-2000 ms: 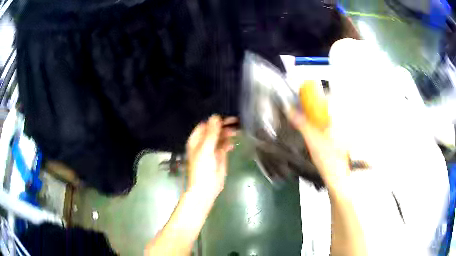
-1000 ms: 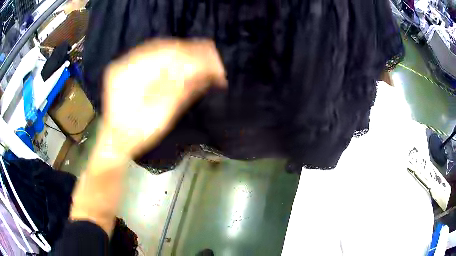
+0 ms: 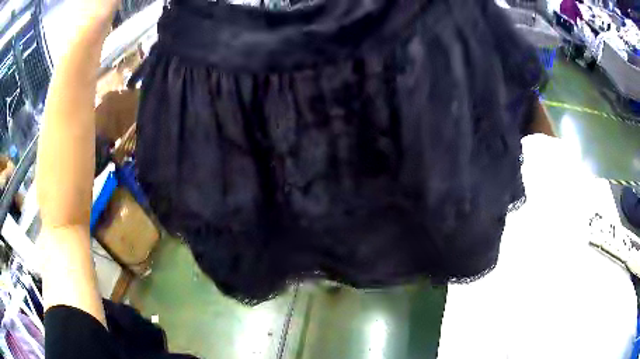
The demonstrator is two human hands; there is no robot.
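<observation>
A black gathered skirt (image 3: 316,154) hangs spread out across the middle of the view, its flat waistband (image 3: 210,38) at the top and its thin-edged hem at the bottom. My left hand (image 3: 81,17) is raised at the top left, left of the skirt, and cut off by the picture's edge, so its fingertips are hidden. No contact between it and the skirt shows. My right hand is not in view. The white padded pressing surface (image 3: 547,280) lies at the lower right, partly behind the skirt's right hem.
Green floor (image 3: 379,329) shows below the skirt. A cardboard box (image 3: 126,228) and blue-edged items stand at the left. White hangers with clothes are at the lower left. A pale printed strip (image 3: 614,238) lies at the right edge of the pressing surface. Piled goods are at the far upper right.
My left hand has moved from in front of the skirt up to the top left edge. The skirt's waistband has come into view. The iron and right hand seen earliest are out of view.
</observation>
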